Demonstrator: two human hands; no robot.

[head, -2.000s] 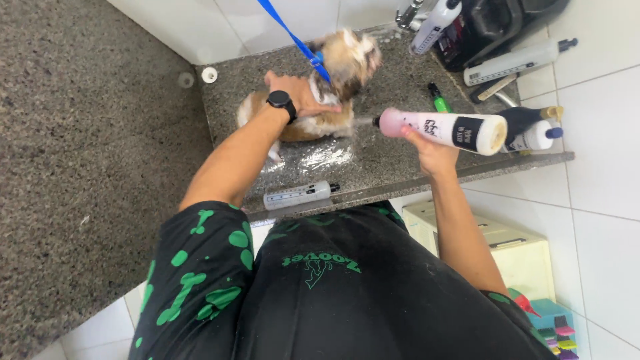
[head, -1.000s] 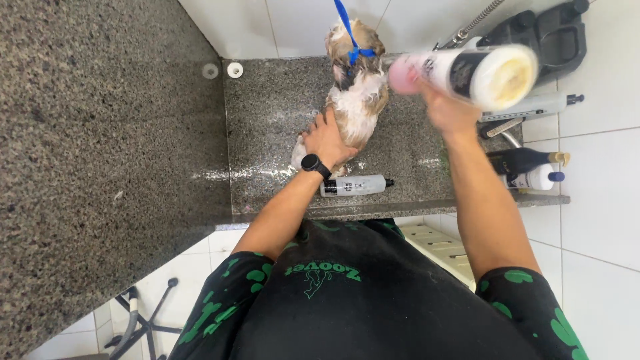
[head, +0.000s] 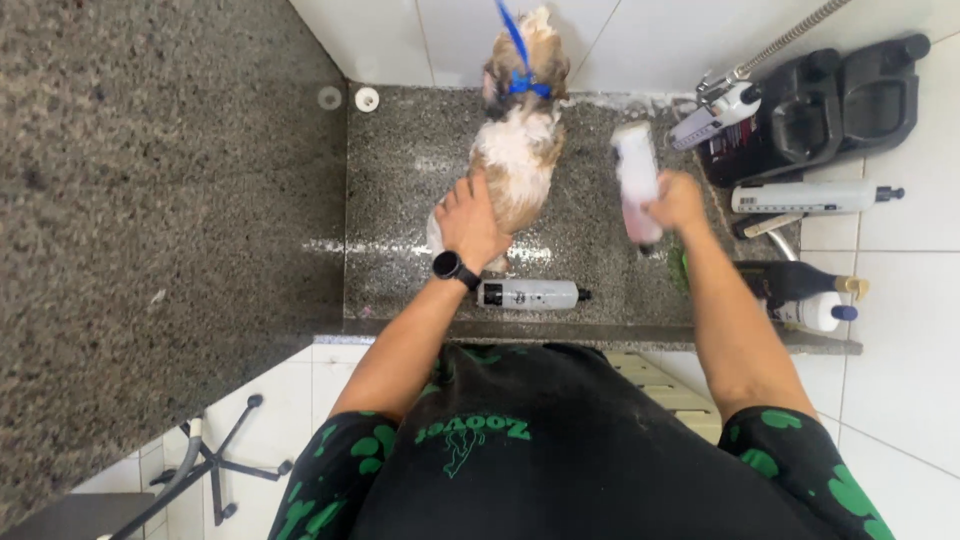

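Observation:
A wet brown-and-white dog [head: 521, 161] stands on the speckled granite tub floor [head: 405, 165], facing the tiled wall, with a blue leash [head: 513, 34] at its neck. My left hand [head: 470, 223], with a black watch at the wrist, rests with fingers spread on the dog's hindquarters. To the right of the dog, my right hand [head: 677, 201] grips a pinkish plastic bottle [head: 636, 184], blurred, its dark cap pointing down toward the tub floor. A clear bottle with a black cap [head: 534, 294] lies on its side near the front edge, just below the dog.
Along the right side are two black jugs [head: 802, 116], a shower hose [head: 787, 37], a clear bottle [head: 810, 197], a dark pump bottle [head: 795, 281] and a white bottle [head: 814, 311]. A granite wall [head: 165, 187] bounds the left. The tub's front ledge [head: 600, 334] runs before me.
The dog has turned to face the wall. My left hand has gone from its back to its hindquarters. My right hand has lowered the pink bottle, which is now turned cap toward me.

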